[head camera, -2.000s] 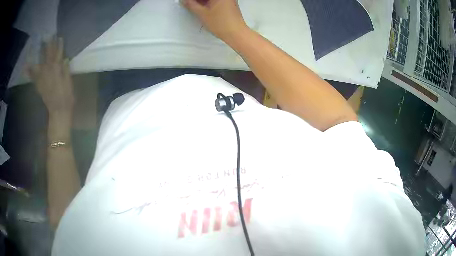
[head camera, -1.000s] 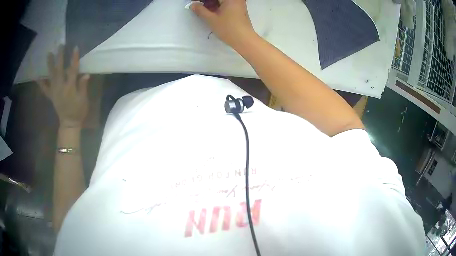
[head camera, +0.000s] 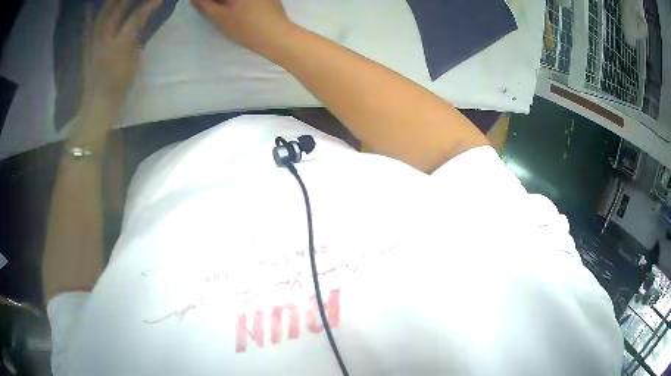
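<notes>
A dark fabric panel (head camera: 70, 70) lies on the pale-covered table (head camera: 221, 81) at the upper left. My left hand (head camera: 118, 44), slightly blurred, is over this panel with its fingers spread towards the top edge. Another dark panel (head camera: 465, 33) with a pointed lower corner lies at the upper right. My right hand (head camera: 246, 18) is at the top edge of the picture, over the pale covering between the panels. Its fingertips are cut off, so whether they pinch something cannot be seen.
White metal racks (head camera: 603, 51) stand at the right beside the green floor (head camera: 552, 158). Dark material lies at the far left. The table's near edge runs close to my body. A black clip-on microphone (head camera: 288, 152) is on my white shirt.
My left hand has moved up from the table's near edge onto the left panel. My right hand has moved left. The whole view has shifted, with the right panel now further left.
</notes>
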